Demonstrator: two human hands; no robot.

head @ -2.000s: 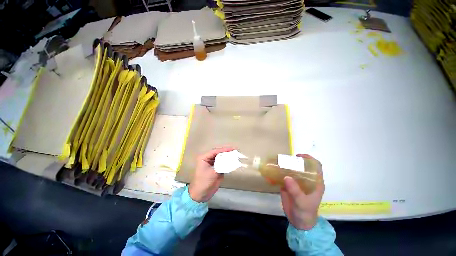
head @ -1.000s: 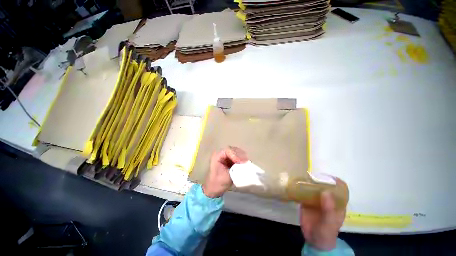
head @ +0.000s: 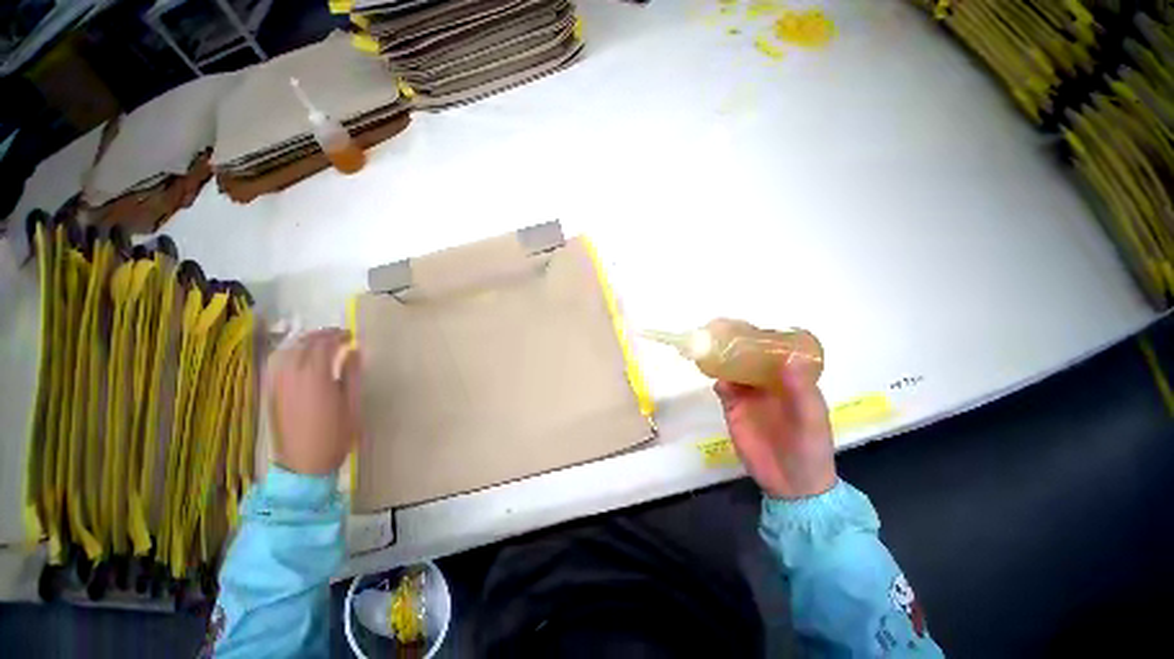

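A beige-grey panel lies flat before me, with yellow down both sides and two darker grey tabs at its far edge. My right hand holds a squeeze bottle of amber liquid on its side. Its pale nozzle points left at the panel's right yellow edge; I cannot tell if it touches. My left hand is at the panel's left edge, blurred. A whitish crumpled scrap shows by its fingers; whether it is gripped cannot be told.
A bundle with long yellow strips stands left. A second amber bottle stands by brown-edged stacks. A tall panel stack is at the back. More yellow-edged stacks are right. A white tub is below the table edge.
My hands have moved apart, the left with the white scrap to the panel's left edge, the bottle to its right edge. The view has turned and the tub now shows.
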